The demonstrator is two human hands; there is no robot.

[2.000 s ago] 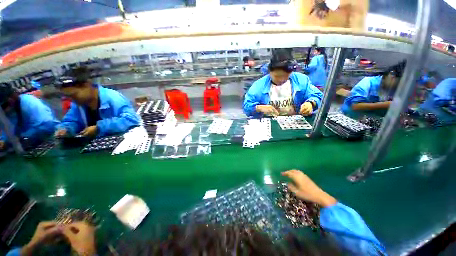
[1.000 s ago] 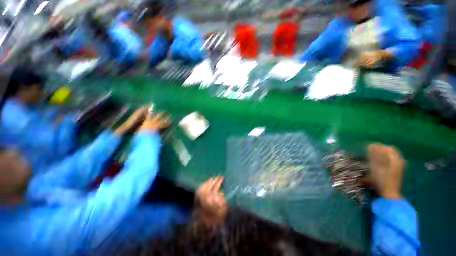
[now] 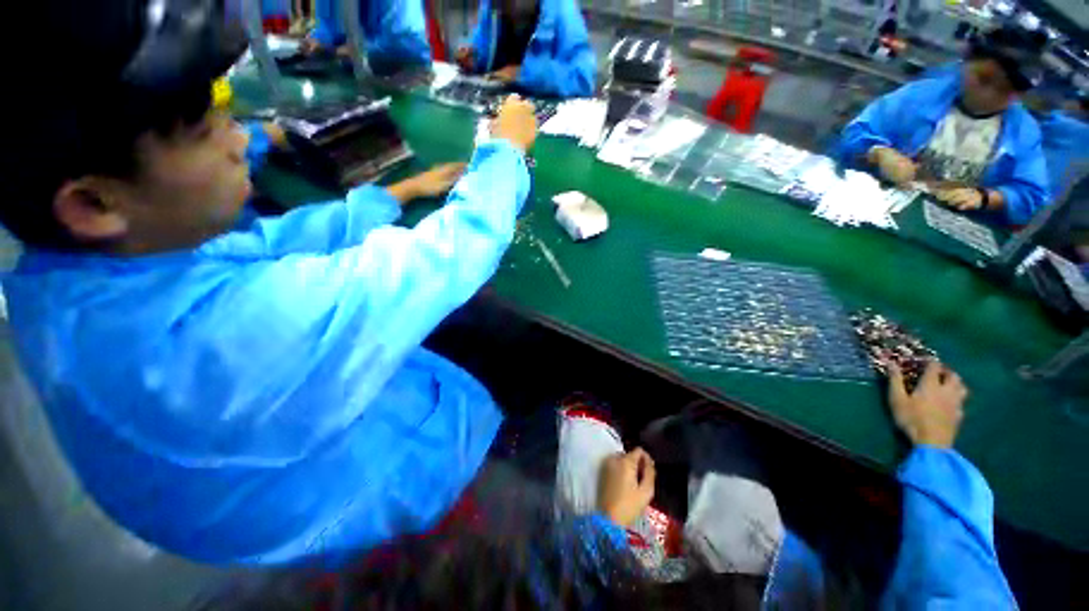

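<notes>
My right hand [image 3: 929, 403] rests at the lower edge of the loose parts pile [image 3: 886, 343], fingers bent over it; whether it holds a part is hidden. My left hand [image 3: 627, 487] is low, over my lap below the bench edge, fingers curled; I cannot tell if anything is in it. The clear blister tray [image 3: 764, 320] lies flat on the green bench, left of the pile, with small copper-toned parts in its middle and lower area. A small white label [image 3: 714, 254] lies just above the tray.
A person in a blue smock [image 3: 275, 358] sits close on my left, arms over the bench. A white packet [image 3: 580, 215] lies between us. Clear trays and white sheets [image 3: 854, 198] lie across the bench, with another worker behind. A metal post foot [image 3: 1057, 362] stands at right.
The view has swung left and down, showing the neighbour and my lap. My left hand is now below the bench edge. My right hand is at the pile's lower edge instead of its right side.
</notes>
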